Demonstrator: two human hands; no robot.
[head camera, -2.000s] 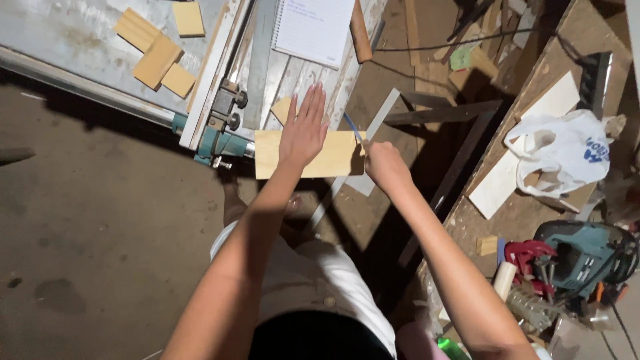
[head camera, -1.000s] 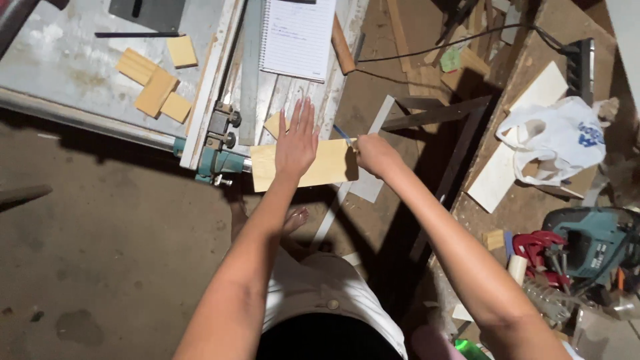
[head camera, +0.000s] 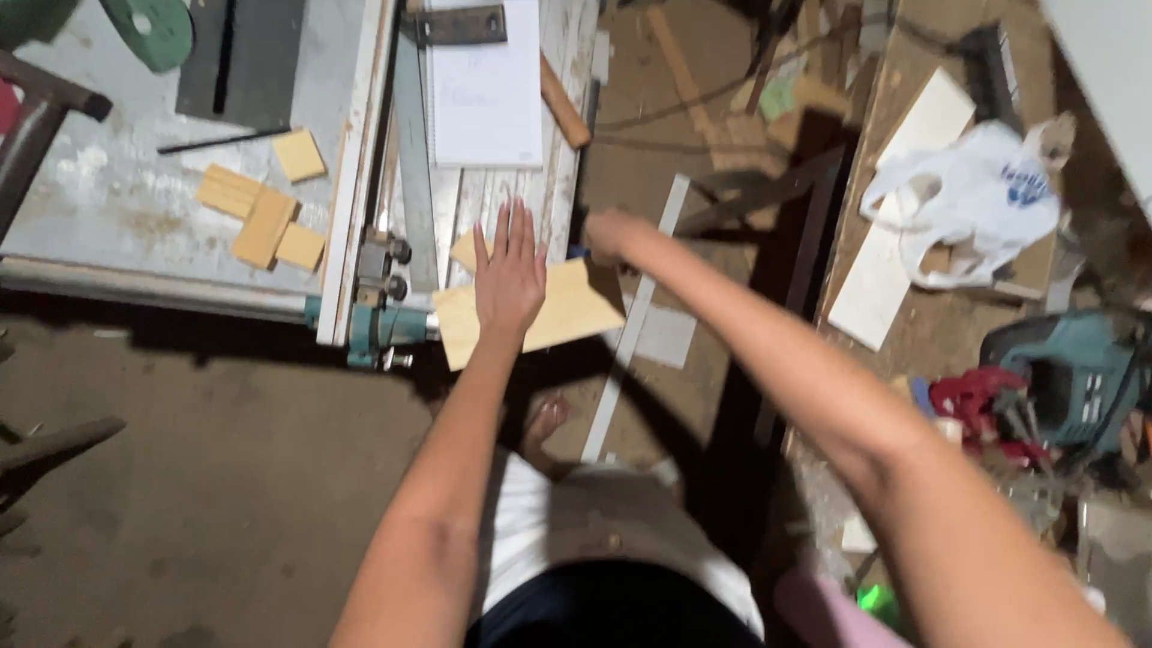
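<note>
A pale wooden board lies at the near end of the ribbed metal table, partly over its edge. My left hand rests flat on the board with its fingers extended. A small piece of light wood shows beside those fingers. My right hand is closed at the far right corner of the board, with a bit of something blue by its fingers; blur hides what it grips. A spiral notebook bearing writing lies beyond my left hand, with a wooden handle to its right.
Several small wood blocks and a dark thin rod lie on the metal table at left. A teal clamp-like fitting sits at the rail's end. On the right bench are a white plastic bag, a white board and a teal power tool.
My right hand has moved away from me, toward the far right corner of the board. The board has tilted, its right end now farther from me. My left hand stays flat on it.
</note>
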